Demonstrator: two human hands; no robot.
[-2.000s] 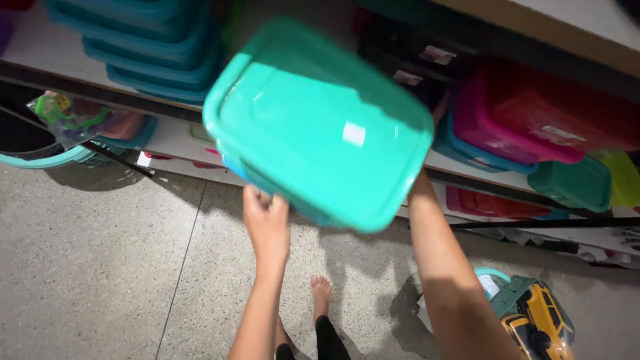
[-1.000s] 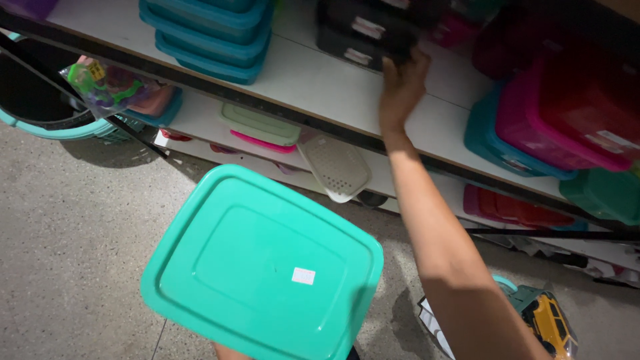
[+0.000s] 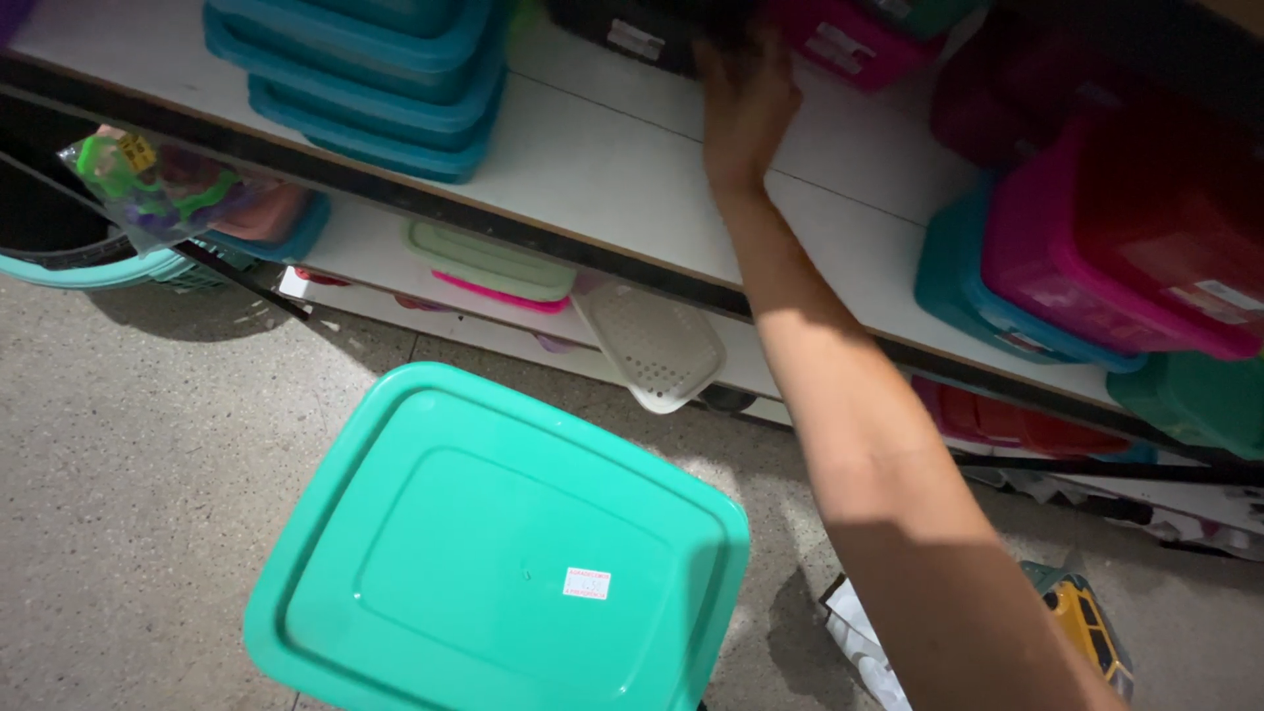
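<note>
My right hand [image 3: 749, 109] reaches to the back of the white shelf, its fingers at a black plastic container [image 3: 632, 35] in shadow; whether they grip it is unclear. Low in the view, above the floor, is a green plastic container lid [image 3: 494, 553] with a small printed sticker. My left hand is out of sight. A stack of blue plastic containers [image 3: 385, 79] stands on the shelf left of my right hand, and a pink container [image 3: 854, 44] lies just right of it.
Pink and red bins [image 3: 1047, 247] stand at the right of the shelf [image 3: 612, 168]. Below, a perforated white plastic tray [image 3: 657, 341] sticks out past the lower shelf's edge. A turquoise basket [image 3: 99, 272] is at the left, and a yellow toy vehicle [image 3: 1086, 622] at the lower right.
Two seconds ago both hands were at the green-lidded container; my right hand has since left it and reached to the back of the shelf. The green lid now sits lower in view.
</note>
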